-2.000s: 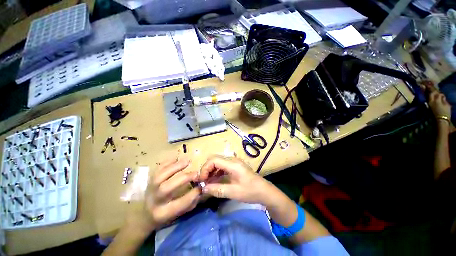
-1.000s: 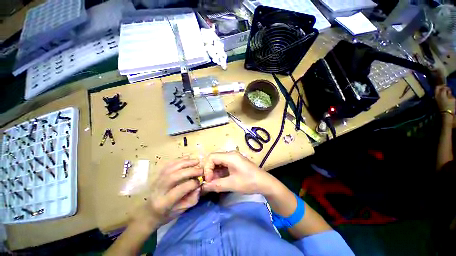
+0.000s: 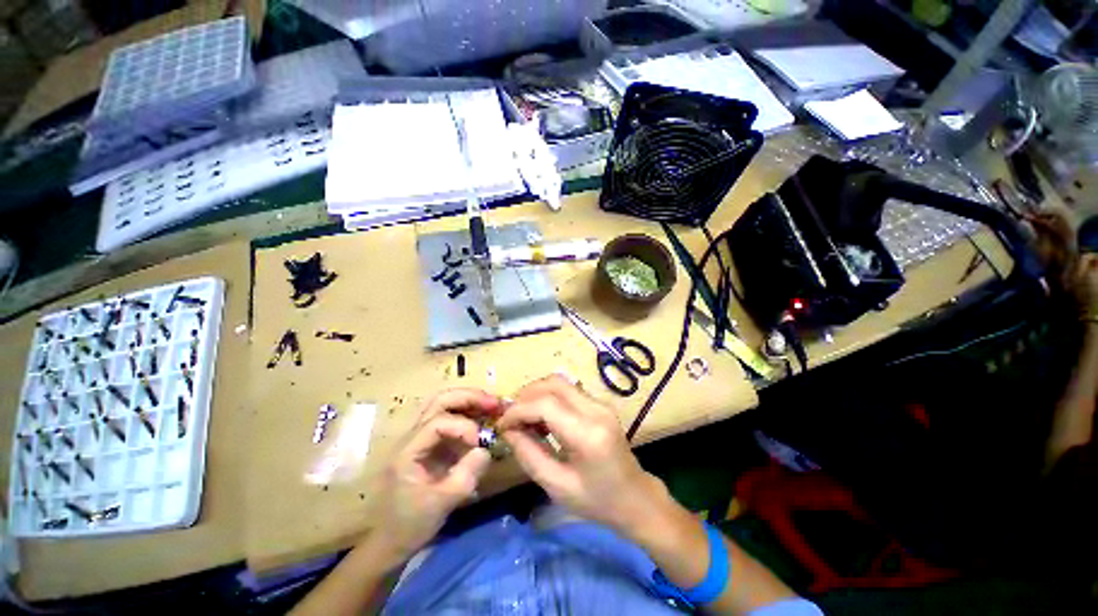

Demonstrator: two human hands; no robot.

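A small cylindrical part (image 3: 488, 436) with a metallic glint is pinched between both hands, close to my body at the bench's front edge. My left hand (image 3: 436, 455) holds it at the fingertips. My right hand (image 3: 576, 448) meets it from the right, its fingertips at the part's upper end, where a reddish spot shows. The fingers hide most of the part. A grey metal fixture plate (image 3: 524, 295) with dark tubular bits stands beyond the hands. Silvery parts (image 3: 323, 422) lie in a short row beside a clear film (image 3: 346, 445), left of my left hand.
A white compartment tray (image 3: 210, 403) of dark pieces lies left. Scissors (image 3: 625, 366), a round tin (image 3: 636, 271) and a white tube (image 3: 556, 252) lie by the fixture. A black soldering station (image 3: 789, 259) and fan (image 3: 678, 157) stand behind right. Another person's arm (image 3: 1074, 403) shows far right.
The hands have changed their finger pose around the small part, and the right hand's fingers are more spread. The whole view has shifted slightly; the bench items lie as before.
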